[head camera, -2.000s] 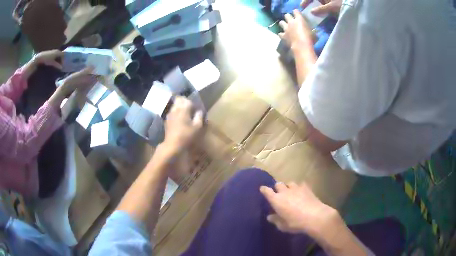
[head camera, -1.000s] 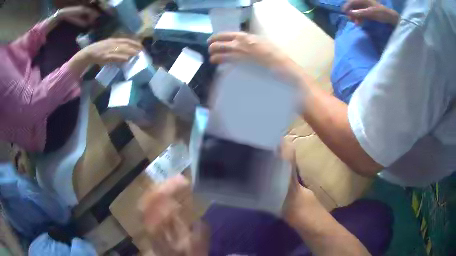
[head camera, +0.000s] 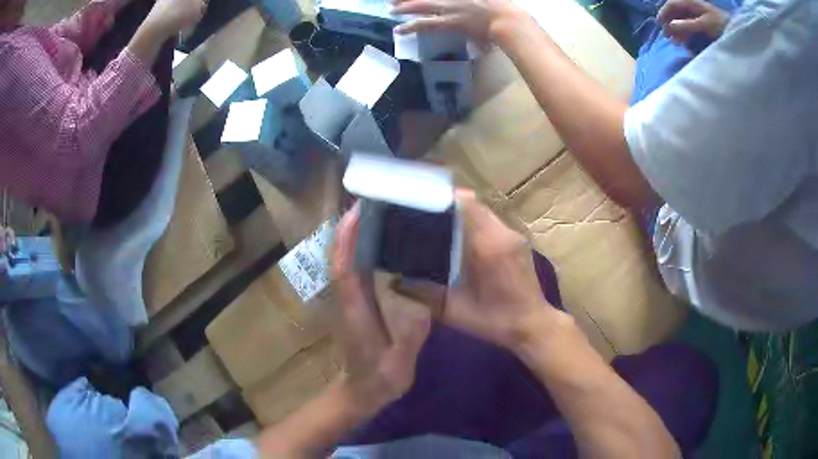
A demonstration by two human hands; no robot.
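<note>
A retail box [head camera: 366, 242] is held upright in front of me above my purple-covered lap. Its white lid flap [head camera: 399, 184] stands open at the top, and the inside looks dark; whether a product fills it I cannot tell. My left hand [head camera: 377, 332] grips the box's left side and its lower part. My right hand [head camera: 498, 269] grips its right side. Another open retail box [head camera: 327, 112] with raised flaps stands beyond it on the brown cardboard.
Several closed-looking boxes [head camera: 287, 81] stand at the back left. A brown cardboard mat [head camera: 583, 215] with a shipping label [head camera: 309, 264] lies below. People sit close on both sides; one person's arm [head camera: 574, 99] reaches across from the right. Striped floor tape [head camera: 758, 385] shows at the right.
The held box has moved lower and looks smaller, its lid flap tilted further back. My left hand has come onto the box. The neighbour's left-side hand has drawn back from the boxes.
</note>
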